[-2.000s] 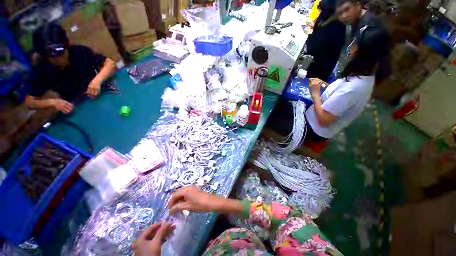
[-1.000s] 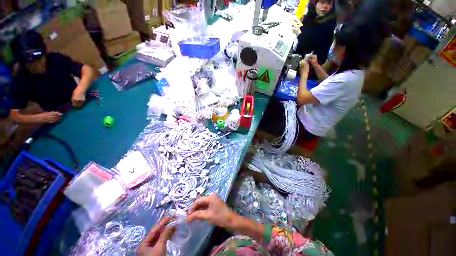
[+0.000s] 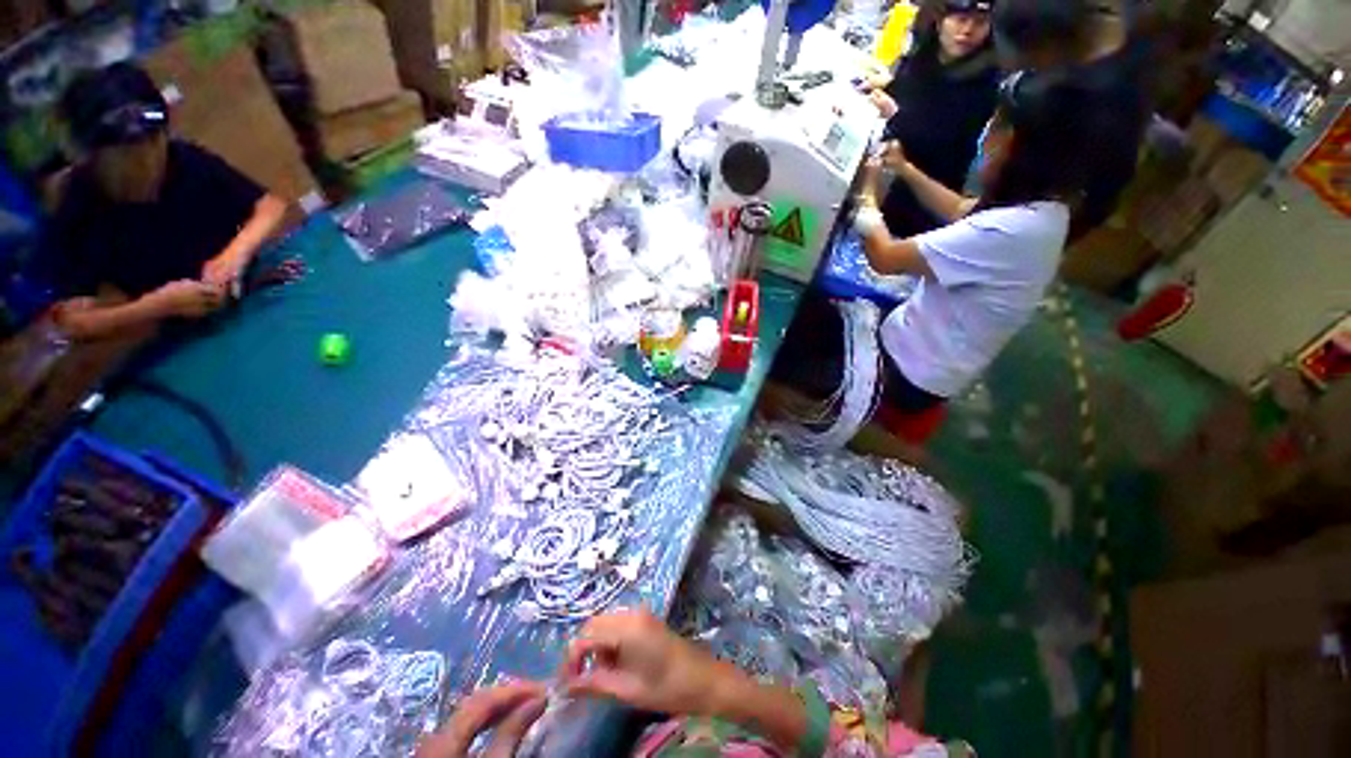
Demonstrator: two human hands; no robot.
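Observation:
My right hand [image 3: 630, 659] is at the bottom centre, bare, with its fingertips pinched together. My left hand [image 3: 496, 718] is just left of it, partly cut off by the bottom edge. A small pale, shiny piece, perhaps a clear bag with a white cable [image 3: 551, 714], shows between the two hands; it is blurred. A tangled heap of white cables [image 3: 571, 459] lies on clear plastic beyond my hands. Coiled white cables [image 3: 348, 696] lie to the left of my hands. Flat stacks of small clear bags with a red edge [image 3: 408, 486] lie beyond the coils.
A blue bin [image 3: 111, 555] with dark brown parts is at left. A red holder [image 3: 738, 326], a white bottle [image 3: 699, 348] and a white machine [image 3: 785, 170] stand farther back. Long cable bundles [image 3: 874, 511] and bulging clear bags are right of the bench edge. Several people work around it.
My hands were apart two seconds ago and have come together near the bottom edge. The view has shifted slightly. The worker at left has brought both hands together.

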